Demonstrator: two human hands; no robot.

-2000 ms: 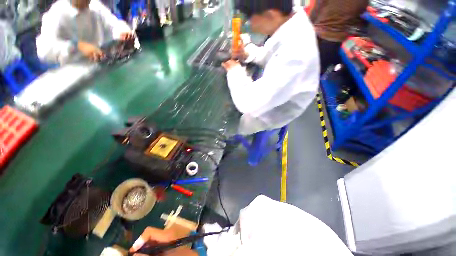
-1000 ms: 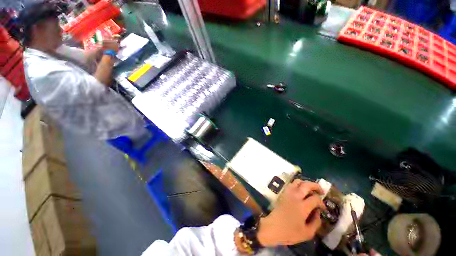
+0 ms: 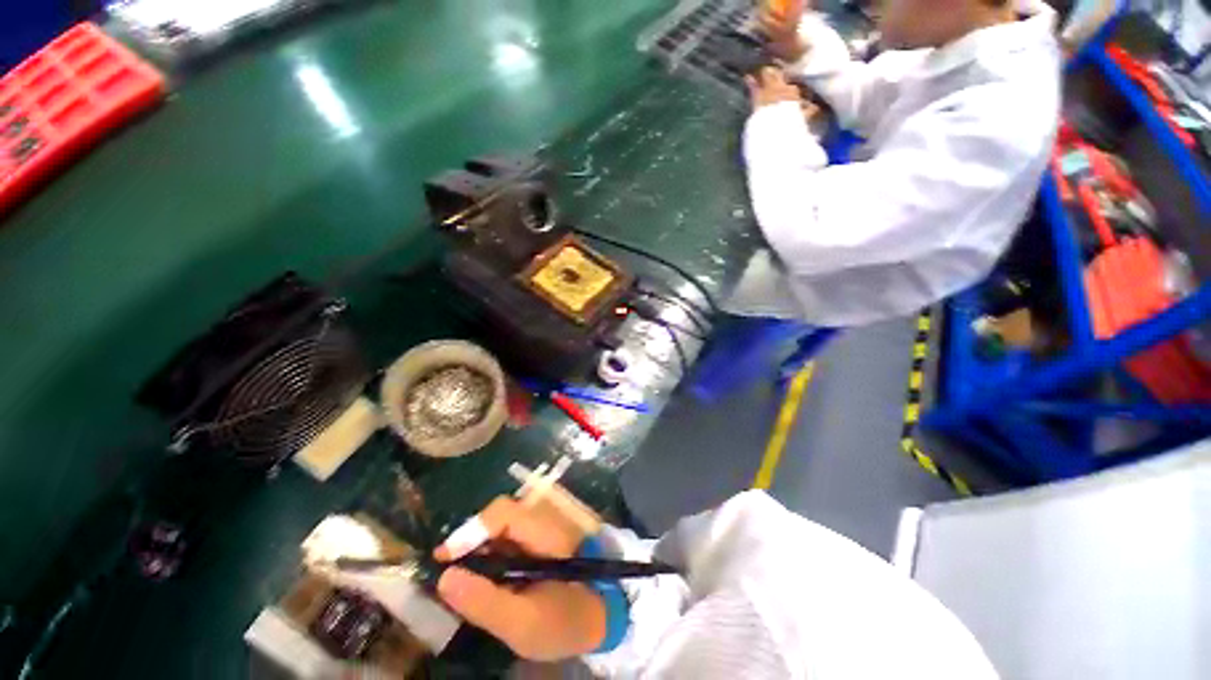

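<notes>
My right hand is closed on the black handle of a soldering iron and holds it like a pen, near the bottom middle. The silver tip end points left, over the pale padded part of the holding fixture. A dark round PCB assembly sits in the fixture between the pale strips. I cannot tell if the tip touches anything. My left hand is not in the picture.
Behind the fixture stand a round fan, a pale block, a cream pot of metal wool and the iron stand with yellow sponge. Red pen, tape roll. Another disc lies left. A person sits at the upper right.
The view has swung right from the white board and my left hand, which has left the picture. My right hand now shows fully with the iron.
</notes>
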